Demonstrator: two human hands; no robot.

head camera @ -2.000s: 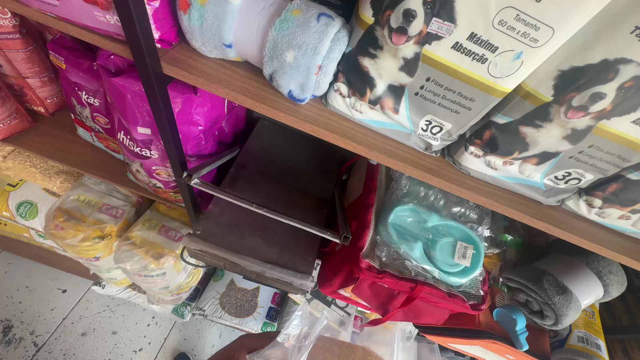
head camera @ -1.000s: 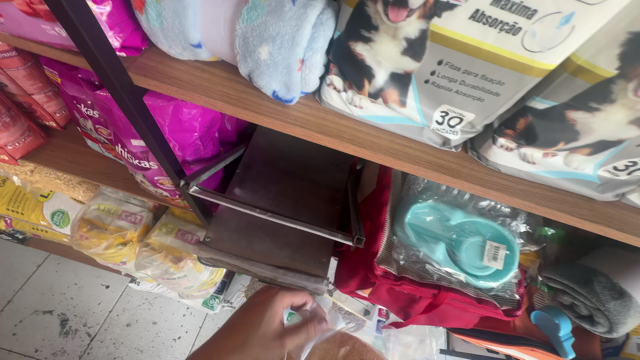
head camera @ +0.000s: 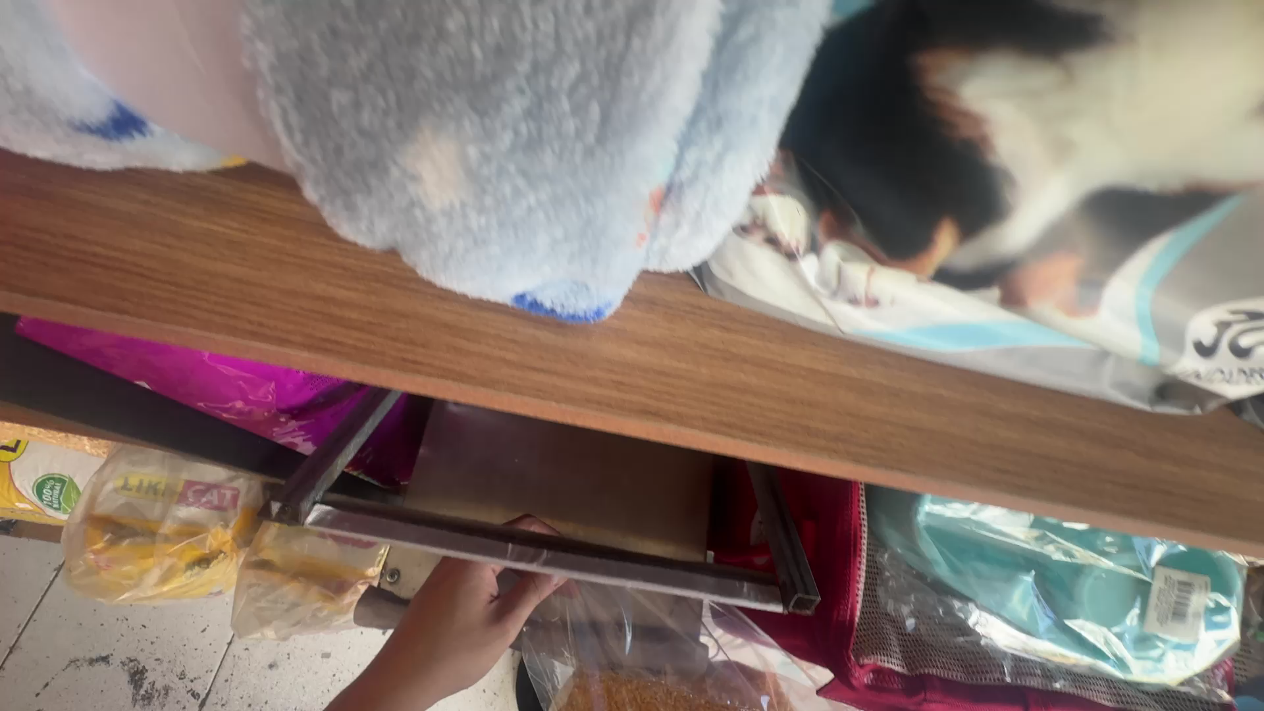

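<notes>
My left hand (head camera: 474, 602) reaches up from the bottom of the head view to the dark metal frame (head camera: 553, 553) under the wooden shelf. The frame's front bar crosses in front of its fingers; fingertips show above the bar and the thumb below it. Whether these fingers hold anything is hidden. Behind the bar lies a smooth brown panel (head camera: 563, 474). A clear plastic bag (head camera: 671, 632) with brown contents is just right of the thumb, close to or touching it. My right hand is not in view.
A wooden shelf (head camera: 592, 365) spans the view above the hand, bearing a fluffy blanket (head camera: 494, 128) and a pad package (head camera: 987, 326). Right of the frame are a red mesh-sided bag (head camera: 839, 583) and a wrapped turquoise bowl (head camera: 1066, 583). Bagged yellow goods (head camera: 158, 533) stand left.
My left hand has moved up to the metal frame; a second ago it was below it, near the clear bag. The view has come much closer to the shelf.
</notes>
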